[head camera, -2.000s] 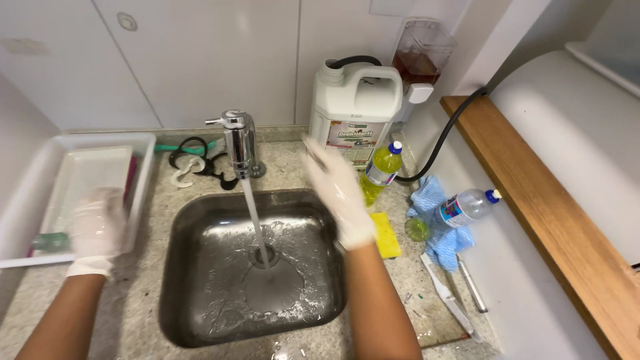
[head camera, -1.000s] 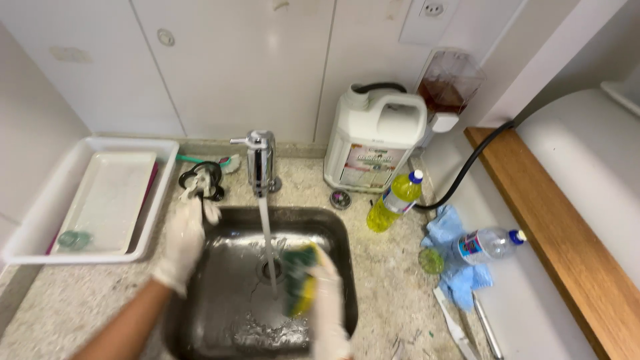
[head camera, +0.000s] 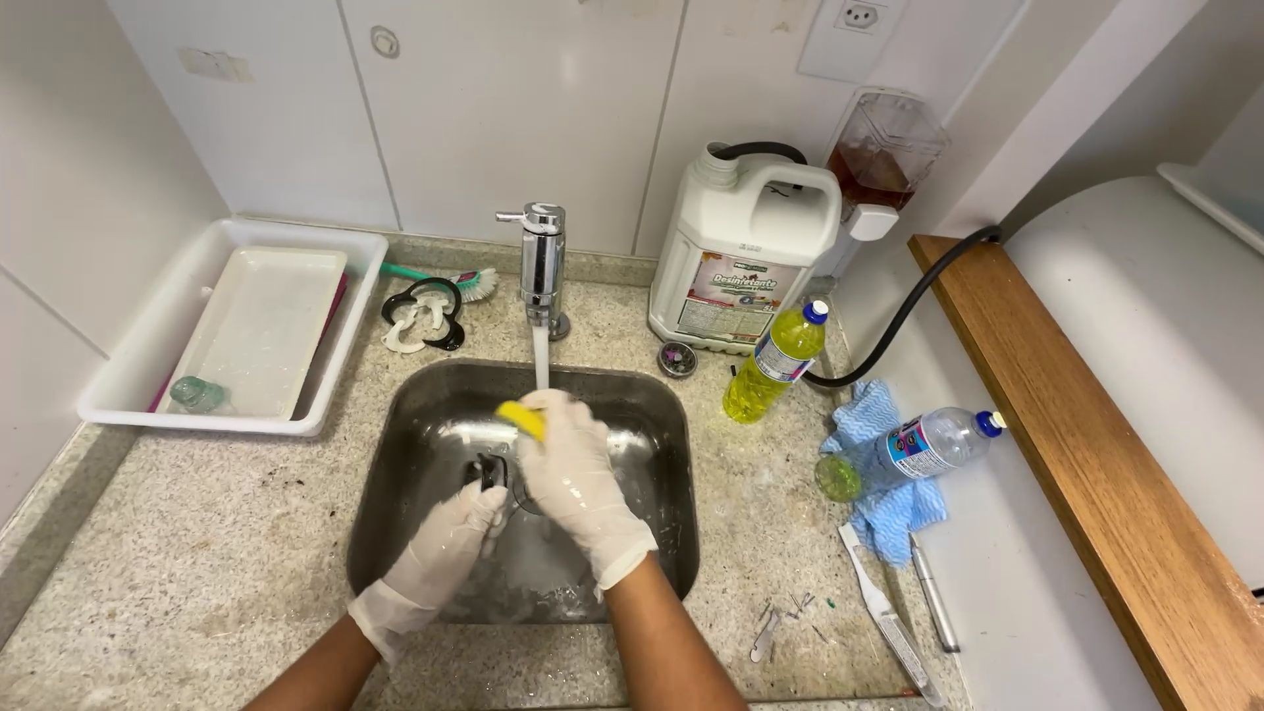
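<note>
Both of my hands wear whitish gloves and are over the steel sink (head camera: 390, 494). My left hand (head camera: 449, 538) grips a small black curved piece (head camera: 486, 469), partly hidden by the fingers. Just right of it and higher, my right hand (head camera: 568, 464) holds a yellow sponge (head camera: 521, 420) under the running water of the chrome faucet (head camera: 542, 262). Left of the faucet, black and white curved pieces (head camera: 423, 316) lie beside a green-handled brush (head camera: 476, 284).
At left stands a white plastic tub (head camera: 222, 423) holding a tray. Behind and right are a white disinfectant jug (head camera: 746, 247), a yellow-liquid bottle (head camera: 775, 360), a nearly empty bottle (head camera: 913, 449) on a blue cloth (head camera: 861, 415), a toothbrush (head camera: 884, 612) and a blade handle (head camera: 933, 592).
My left hand has moved from the tub to the curved pieces, then into the sink with a black one. My right hand has picked up the sponge and brought it under the water.
</note>
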